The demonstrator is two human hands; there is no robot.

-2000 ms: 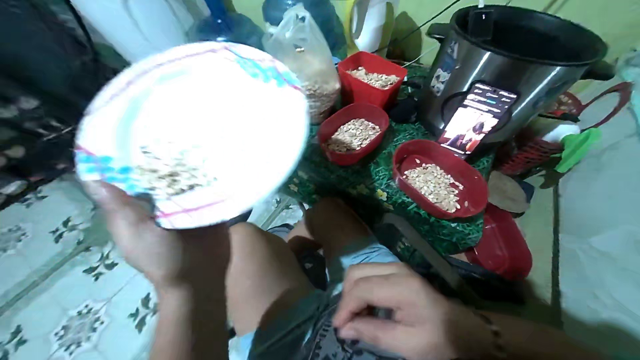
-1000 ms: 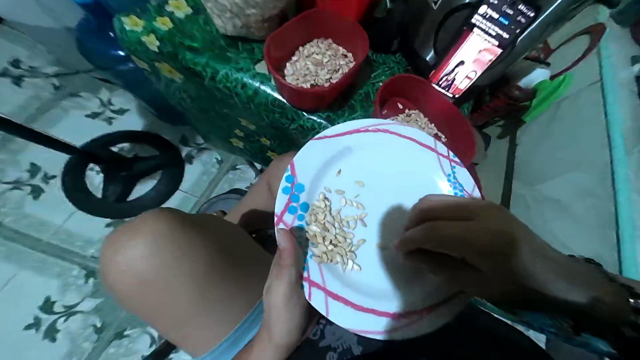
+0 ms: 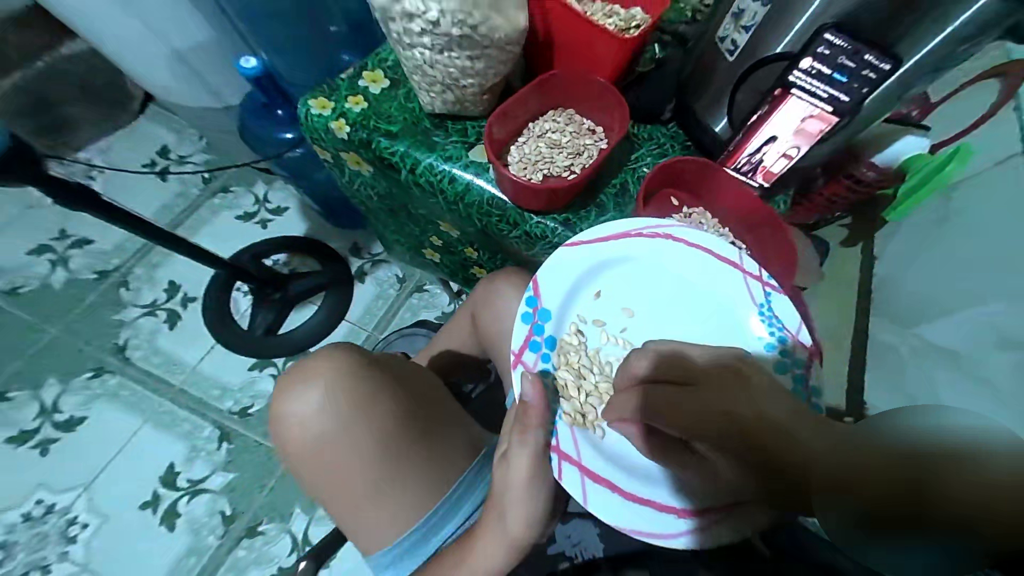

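My left hand (image 3: pixel 524 472) grips the left rim of a white plate (image 3: pixel 664 276) with pink lines and blue dots, thumb on top. A pile of pale seeds (image 3: pixel 582 376) lies on the plate's left part, with a few loose ones above it. Over the plate, my right hand (image 3: pixel 688 400) has its fingers bent, the tips at the pile's right edge; whether a seed is between them cannot be told. Just beyond the plate is a red bowl (image 3: pixel 704 180) with seeds, partly covered by the plate. Another red bowl (image 3: pixel 512 128) holds more seeds.
A green flowered cloth (image 3: pixel 400 172) covers the low table. On it stand a clear bag of seeds (image 3: pixel 452 56), a red container (image 3: pixel 560 40) and a metal pot (image 3: pixel 768 32) with a phone (image 3: pixel 808 104) leaning on it. A black wheel-shaped base (image 3: pixel 276 296) is on the tiled floor.
Two seconds ago the plate was raised at the left in my left hand, my right hand away from it; now it is low in front of me. Since one second ago, my right fingers have moved left to the pile.
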